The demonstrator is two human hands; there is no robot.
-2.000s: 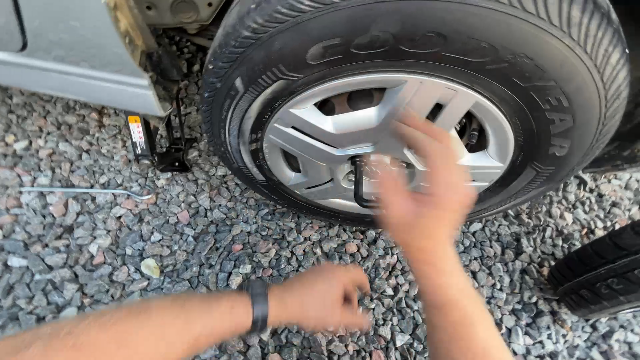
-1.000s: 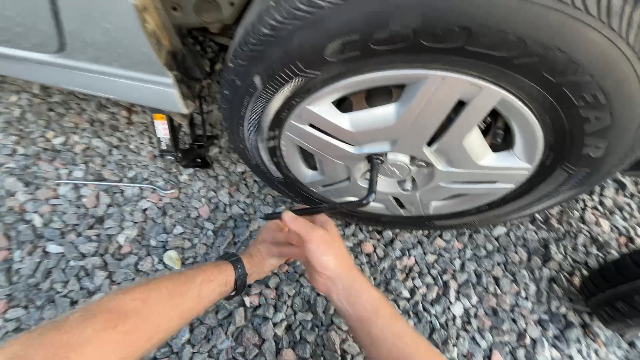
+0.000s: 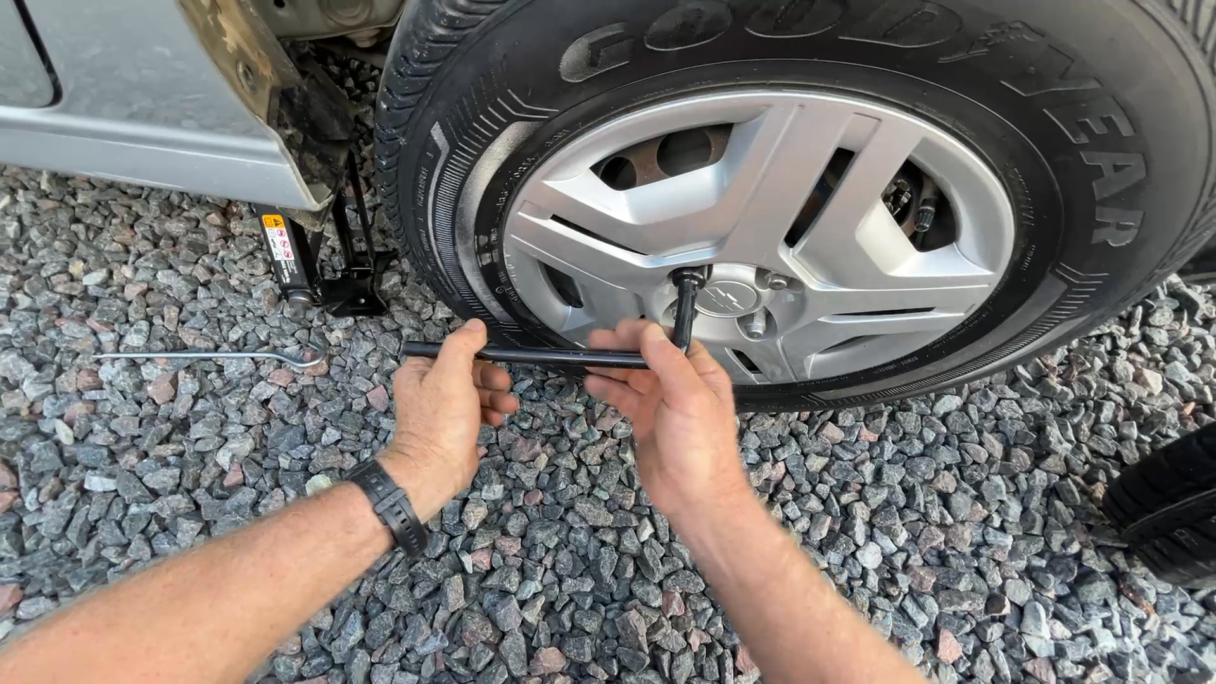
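A black L-shaped lug wrench (image 3: 560, 357) has its socket end on a lug nut at the upper left of the hub, and its long arm points left, roughly level. My left hand (image 3: 445, 404) holds the wrench near its free end, thumb on top. Nearer the bend, my right hand (image 3: 674, 399) is closed around the same bar. Behind them stands the wheel with a silver plastic wheel cover (image 3: 788, 209) and a black Goodyear tire (image 3: 1130, 104). Other lug nuts (image 3: 753, 325) show around the centre cap.
A black jack (image 3: 356, 285) with a warning label stands under the silver car's sill (image 3: 142, 142). On the gravel (image 3: 532, 589) at the left lies a thin metal rod with a hooked end (image 3: 209, 355). Another tire (image 3: 1173, 503) lies at the right edge.
Two seconds ago my right hand was raised before the wheel and my left was off the wrench. Both hands then came together on the long arm; now they are apart along it.
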